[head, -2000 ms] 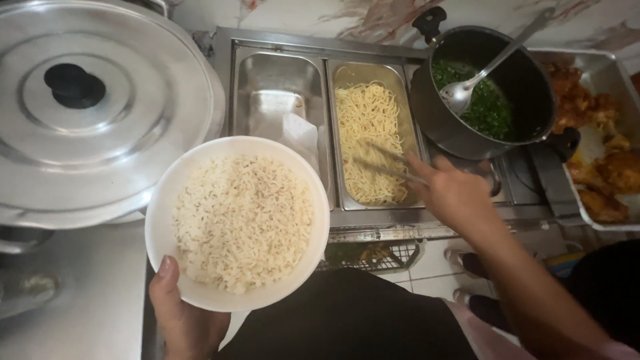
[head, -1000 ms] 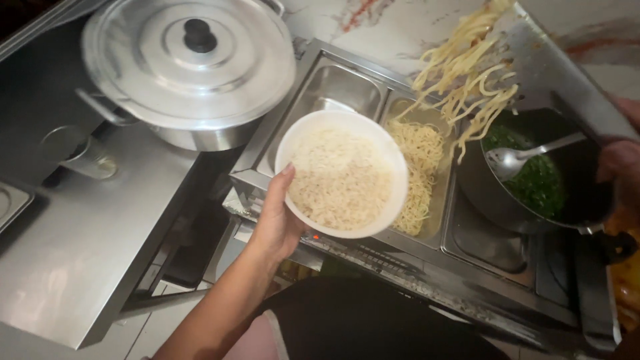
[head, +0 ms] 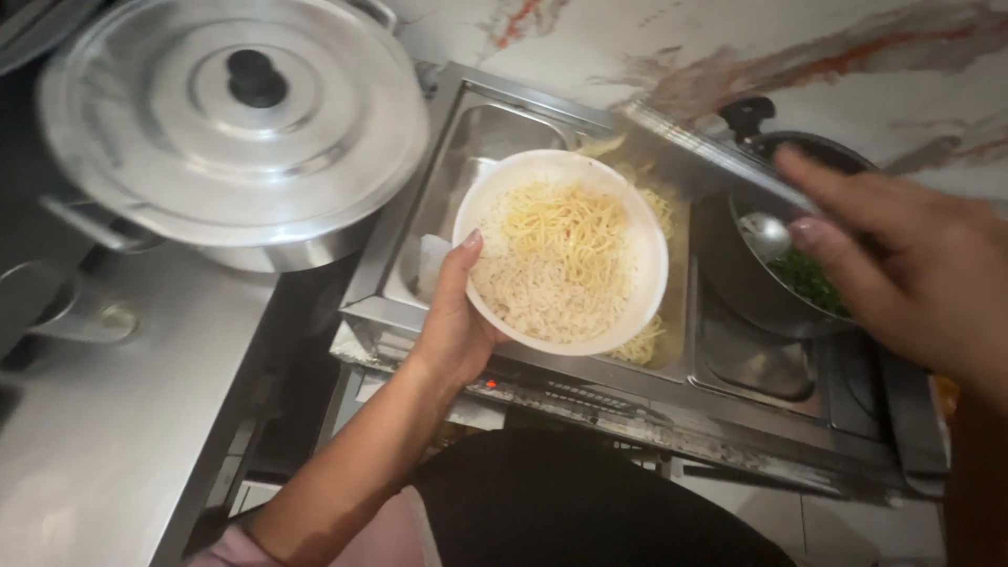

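My left hand grips the left rim of a white bowl, thumb on top. Inside the bowl, rice fills the lower part and spaghetti lies over the upper part. My right hand is closed on metal tongs, blurred, whose arms reach left above the bowl's upper right edge. Some pale noodles show near their far end; whether the tips grip them is unclear. Below the bowl, more spaghetti sits in a steel food-warmer pan, partly hidden.
A large lidded aluminium pot stands at left, beyond a steel counter with a clear glass. A dark pot with chopped greens and a metal spoon is at right. The food warmer runs underneath; a marbled wall rises behind.
Spaghetti now lies on the rice, where the bowl held only rice before. The noodles lifted at upper right a second ago are no longer hanging there. The tongs have come nearer the bowl.
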